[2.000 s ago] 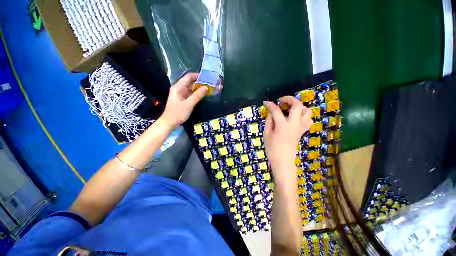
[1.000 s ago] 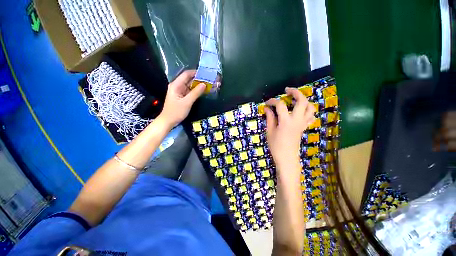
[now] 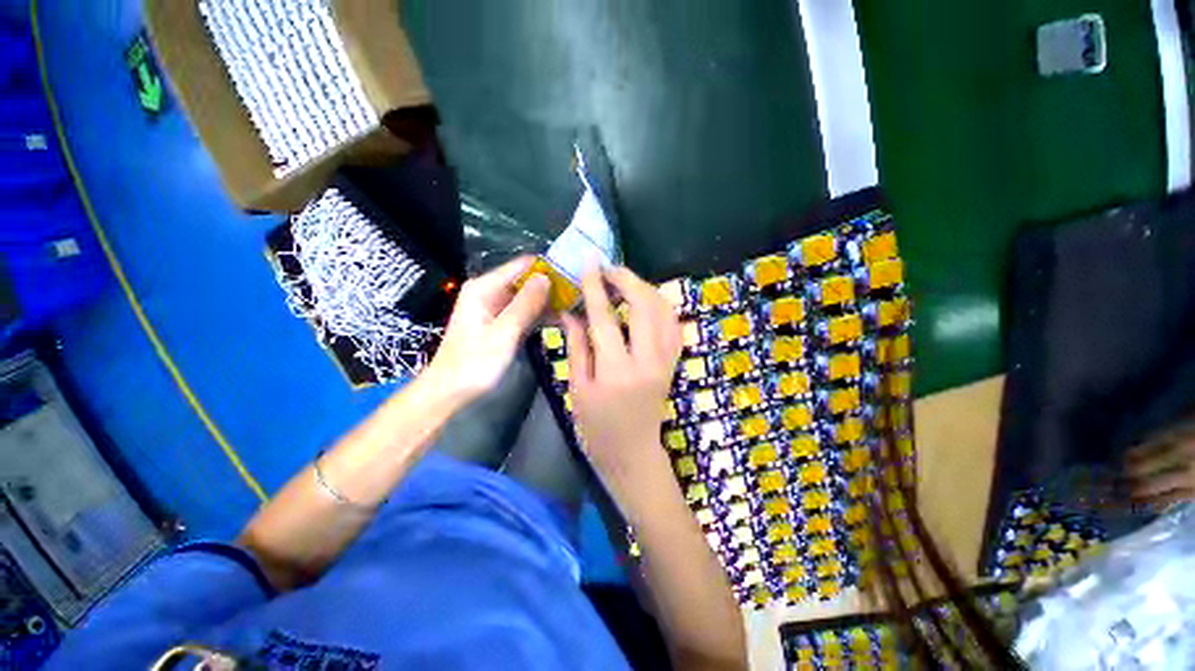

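My left hand (image 3: 492, 321) grips the amber tape sheet (image 3: 552, 283) near its lower end. The pale blue-white liner (image 3: 586, 236) rises from it. My right hand (image 3: 626, 344) is at the sheet's right side, its fingertips touching the liner and tape edge; whether it holds a tape piece cannot be told. Rows of small circuit boards (image 3: 792, 349) lie on a black tray (image 3: 858, 205). The right-hand columns carry glossy amber pieces; the left columns show paler cream-yellow squares. My right hand and forearm hide part of the left columns.
A brown carton (image 3: 233, 164) of white tube-like parts and a white wire bundle (image 3: 360, 282) are at left. Dark strands (image 3: 895, 524) hang over the tray's right side. Another person's hand (image 3: 1166, 468), a dark tray (image 3: 1094, 328) and crumpled plastic (image 3: 1114, 610) are at right.
My right hand has moved left from the boards to the tape sheet. The liner is now bent and raised. The view has shifted, and a small pale object shows at the upper right.
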